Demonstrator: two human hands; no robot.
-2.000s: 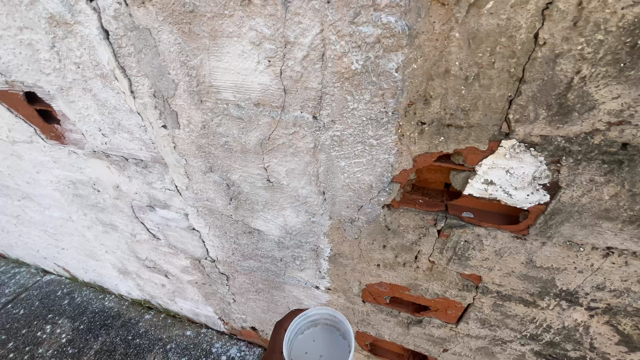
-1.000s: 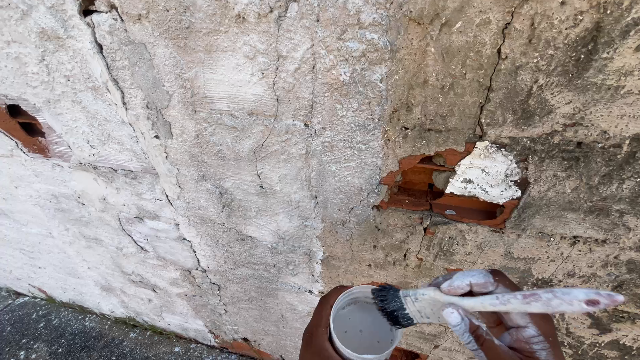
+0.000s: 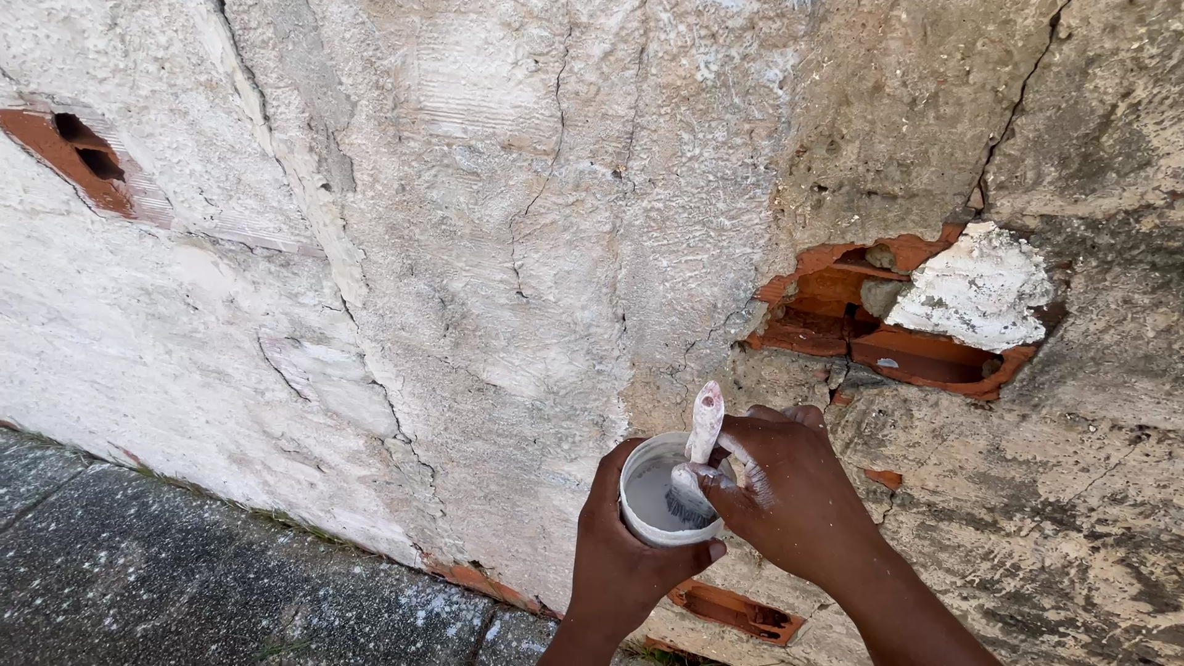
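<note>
My left hand (image 3: pixel 629 555) is wrapped around a white plastic cup (image 3: pixel 632 518) that holds a thin whitish liquid (image 3: pixel 650 481). Between the thumb and fingers of my right hand (image 3: pixel 786 490) is a paintbrush (image 3: pixel 707 425), its paint-smeared handle pointing up. The dark bristles dip into the liquid at the cup's right side. White paint coats parts of my right thumb and fingers. Behind both hands stands a cracked plaster wall (image 3: pixel 481 351), whitish on the left and bare brown-grey on the right.
A broken hollow clay brick (image 3: pixel 925 356) shows in the wall at right, partly covered by a white plaster lump (image 3: pixel 980 287). Other exposed bricks lie at upper left (image 3: pixel 69 157) and below my hands (image 3: pixel 735 610). Speckled grey paving (image 3: pixel 231 573) runs along the wall's foot.
The brush has gone from lying across the cup's right edge to standing with its bristles inside the cup. Two seconds ago, my right hand and the brush were out of view.
</note>
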